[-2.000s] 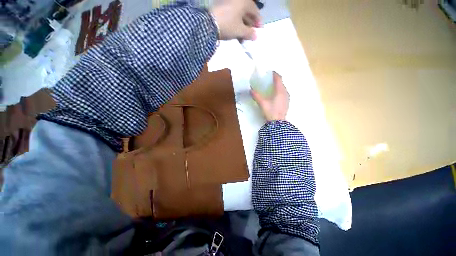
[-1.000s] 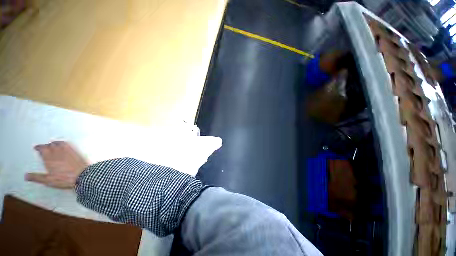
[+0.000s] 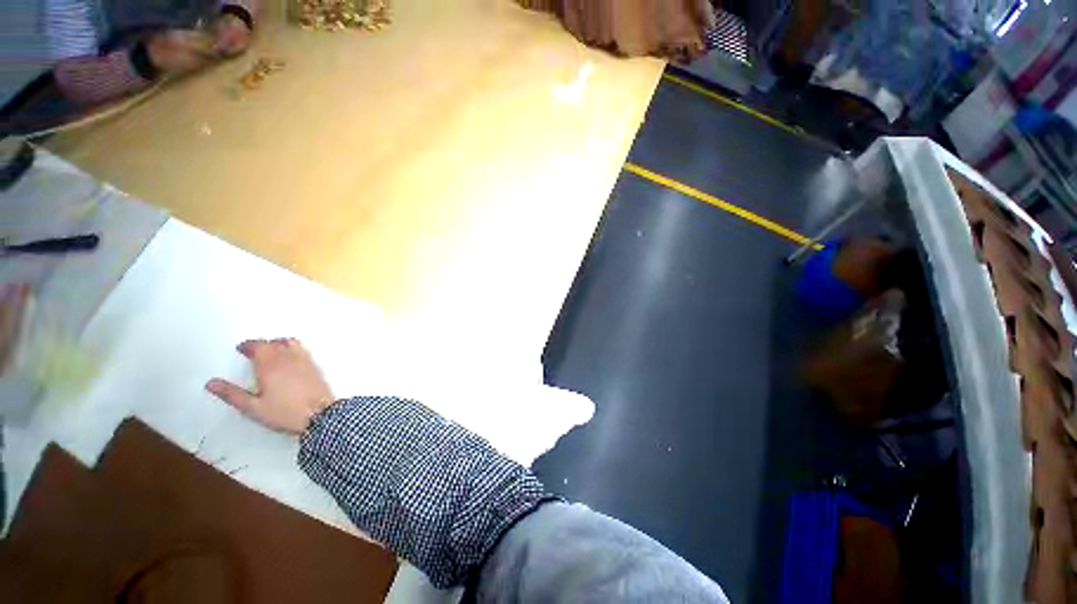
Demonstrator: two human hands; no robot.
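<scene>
Brown bag panels (image 3: 236,519) with stepped, notched edges lie on the white table covering (image 3: 437,354) at the lower left. A curved handle outline shows faintly near the bottom edge. My right hand (image 3: 278,383) is on the white covering beyond the panels, fingers apart, holding nothing. My left hand (image 3: 12,328) is blurred and cut off by the left edge. A blurred, pale yellowish squeeze bottle (image 3: 61,363) is beside it; whether the hand grips it cannot be told.
A black knife or marker (image 3: 53,244) lies at left. Another person's hands (image 3: 201,45) are at the tan table (image 3: 354,153), near small gold pieces (image 3: 343,14). A dark floor with yellow lines separates this from a table with overlapped brown panels (image 3: 1004,271) at right.
The view has swung to the right, then partly back. My right hand, earlier at the bottle, is now open and empty on the white covering. The left hand has moved to the left edge.
</scene>
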